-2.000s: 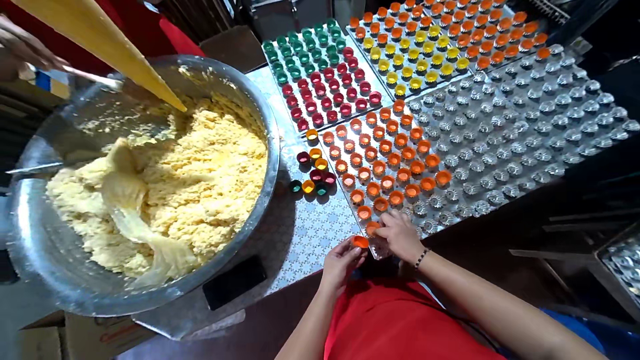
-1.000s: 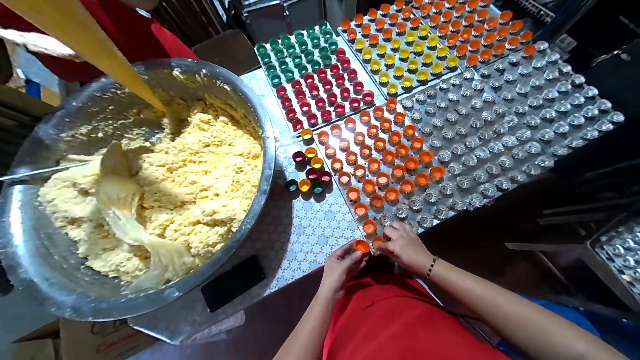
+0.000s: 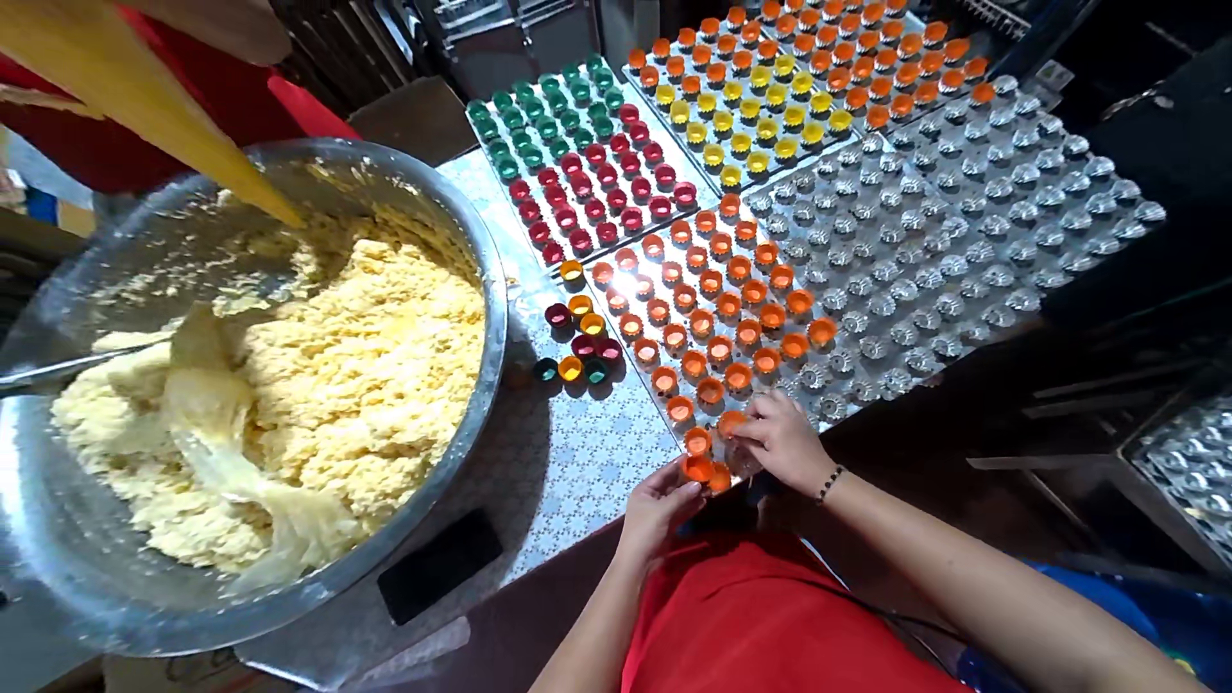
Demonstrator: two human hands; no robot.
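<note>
My left hand point(image 3: 662, 508) holds an orange paper baking cup point(image 3: 697, 469) between thumb and fingers at the near corner of a tray. My right hand point(image 3: 784, 445), with a dark beaded bracelet at the wrist, pinches another orange cup point(image 3: 732, 423) over the fluted metal molds of that tray. Rows of orange cups point(image 3: 710, 390) sit in molds ahead of both hands. Bare fluted metal molds point(image 3: 895, 380) stretch off to the right. Farther back stand red cups point(image 3: 606, 231), green cups point(image 3: 531, 156) and yellow cups point(image 3: 712, 154) in molds.
A large metal basin point(image 3: 489, 318) of crumbly yellow dough point(image 3: 385, 337) fills the left, with a piping bag point(image 3: 164, 91) above it, near a person in red. Loose colored cups point(image 3: 570, 369) and a black phone-like object point(image 3: 440, 566) lie on the patterned table point(image 3: 587, 452). Another mold tray point(image 3: 1193, 472) is at right.
My right hand has moved a little away from my left and now pinches a cup over the molds. More orange cups stand at the near corner. The piping bag has shifted.
</note>
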